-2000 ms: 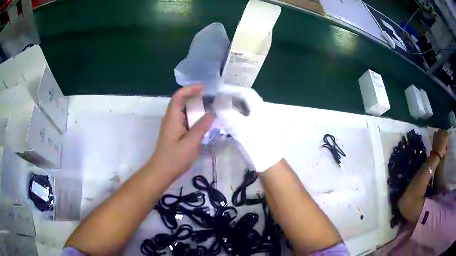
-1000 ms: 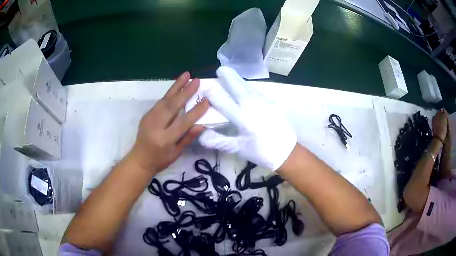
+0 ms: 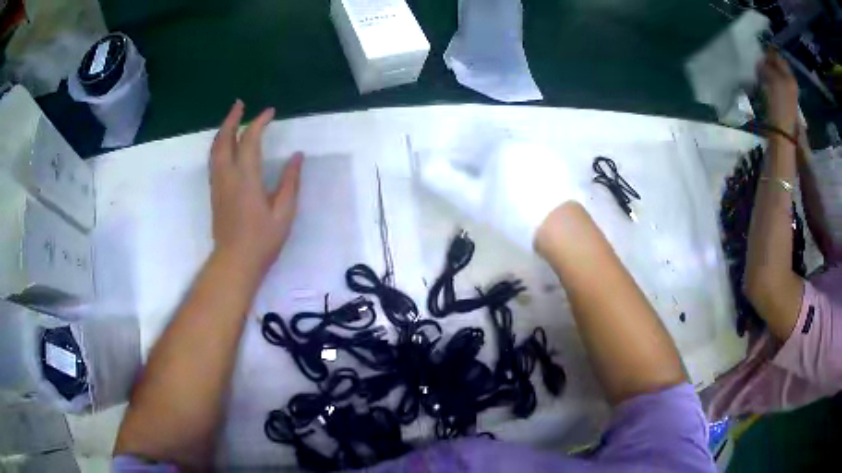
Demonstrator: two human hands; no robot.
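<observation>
My left hand (image 3: 247,189) is bare, open and empty over the white table, left of centre. My right hand (image 3: 517,185) wears a white glove and is blurred by motion over the table, right of centre; no object shows in it. A closed white box (image 3: 383,46) stands on the green belt. A limp translucent bag (image 3: 492,51) lies on the belt to its right. A pile of coiled black cables (image 3: 415,369) lies at the table front. A single black cable (image 3: 614,187) lies apart at the right.
Open white boxes (image 3: 55,240) crowd the left edge, one holding a black device (image 3: 65,362). A wrapped black device (image 3: 103,63) stands on the belt at upper left. A neighbour's arm (image 3: 774,222) reaches in at right, with a blurred white box (image 3: 725,69) at the hand.
My hands have parted and hold no visible box. A closed box now stands left of the bag, where an open one stood to its right. The neighbour's hand has moved up to the belt.
</observation>
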